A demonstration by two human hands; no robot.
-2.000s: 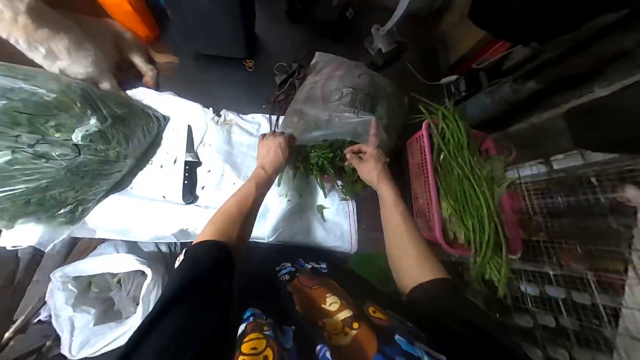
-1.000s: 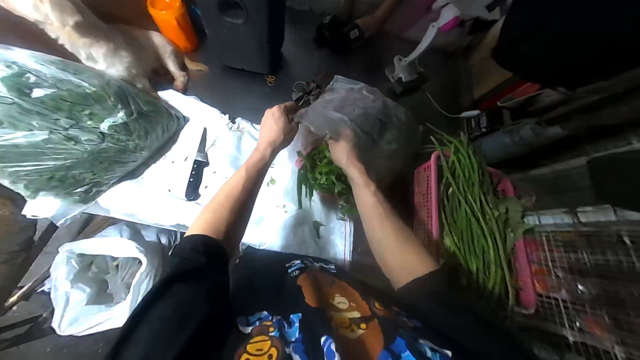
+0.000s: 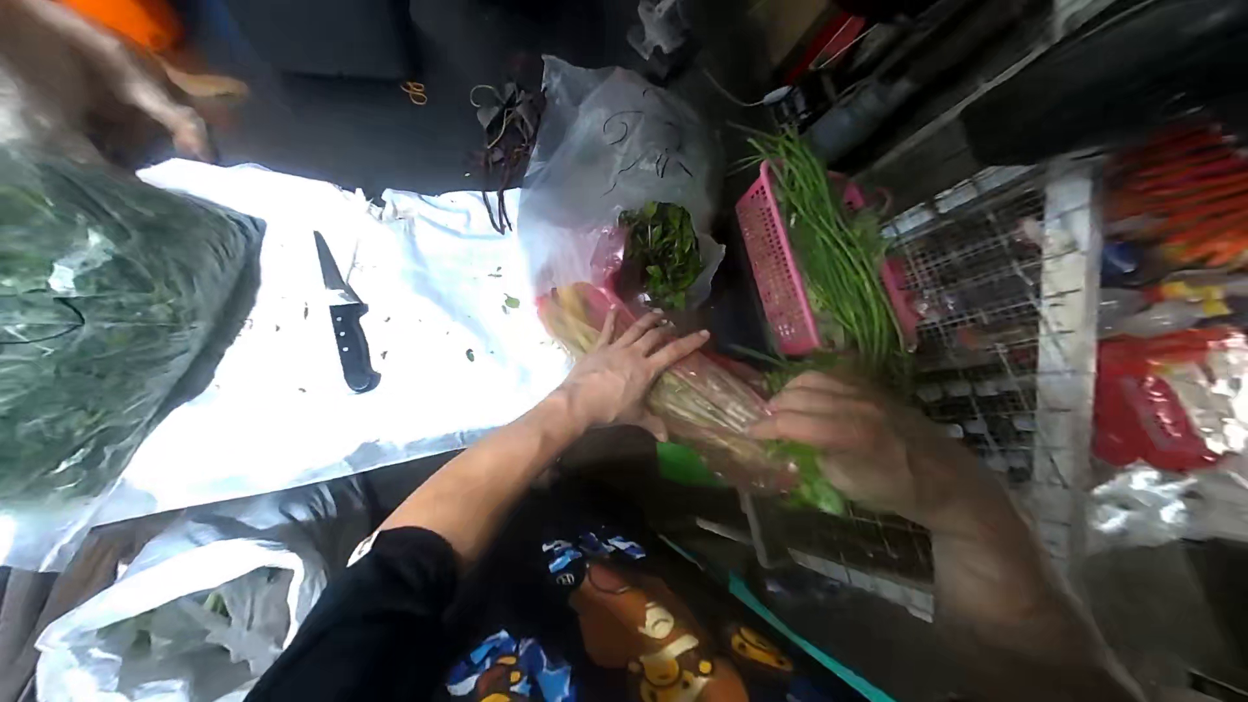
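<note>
My left hand [image 3: 619,375] lies with fingers spread on a bundle of pale-stemmed greens in a clear, pinkish plastic bag [image 3: 707,395]. Blurred by motion, my right hand [image 3: 829,434] is at the bundle's leafy right end, its fingers bent; whether it grips the greens or the bag I cannot tell. Above the bundle is a large translucent plastic bag [image 3: 624,146], with dark green leaves [image 3: 663,253] showing at its opening. A knife with a black handle [image 3: 351,346] rests on the white sheet [image 3: 439,322], left of my left hand.
A big clear bag of greens [image 3: 107,322] fills the left side, with an animal [image 3: 107,78] behind it. At lower left sits an open white bag [image 3: 185,604]. A pink basket [image 3: 775,263] holds long green stalks [image 3: 829,234], beside a wire rack [image 3: 975,273].
Both hands have moved away from the translucent bag to the bagged bundle, the right hand farther right. The bagged bundle now shows under my left hand. The view has shifted rightward.
</note>
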